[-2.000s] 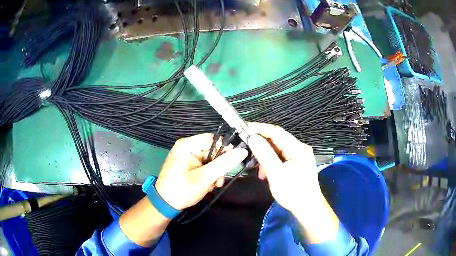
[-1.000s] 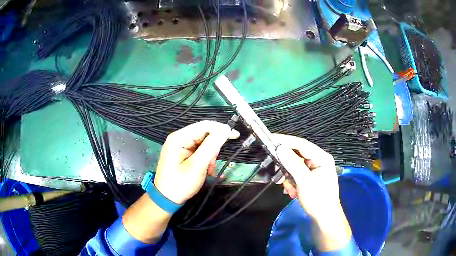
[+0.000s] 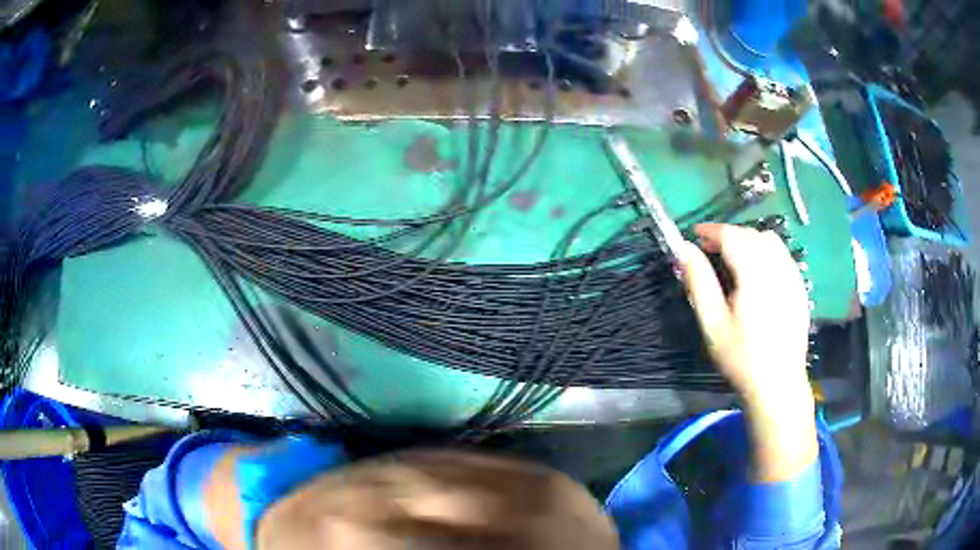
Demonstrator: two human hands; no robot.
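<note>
A narrow silver loading bar [image 3: 647,197] lies slanted over the right part of the black cable bundle [image 3: 451,306]. My right hand [image 3: 752,301] holds its lower end between thumb and fingers. A few cables run from the bar's left side down to the bench's front edge. My left hand [image 3: 430,505] is a large blur at the bottom edge, close to the camera; its fingers cannot be made out. A whitish tie [image 3: 150,206] gathers the bundle at the left. The cable ends fan out at the right, partly hidden behind my right hand.
The steel lower mold [image 3: 462,99] stands behind the green mat [image 3: 129,322], with cables running over it. Pale curved handles [image 3: 793,183] and a small metal block [image 3: 761,111] are at upper right. A blue basket [image 3: 881,161] holds black pieces. Blue bins [image 3: 27,500] stand at both lower corners.
My right hand and the bar have moved right, over the bundle. My left hand has left the bar and dropped to the bottom edge. The view has shifted slightly.
</note>
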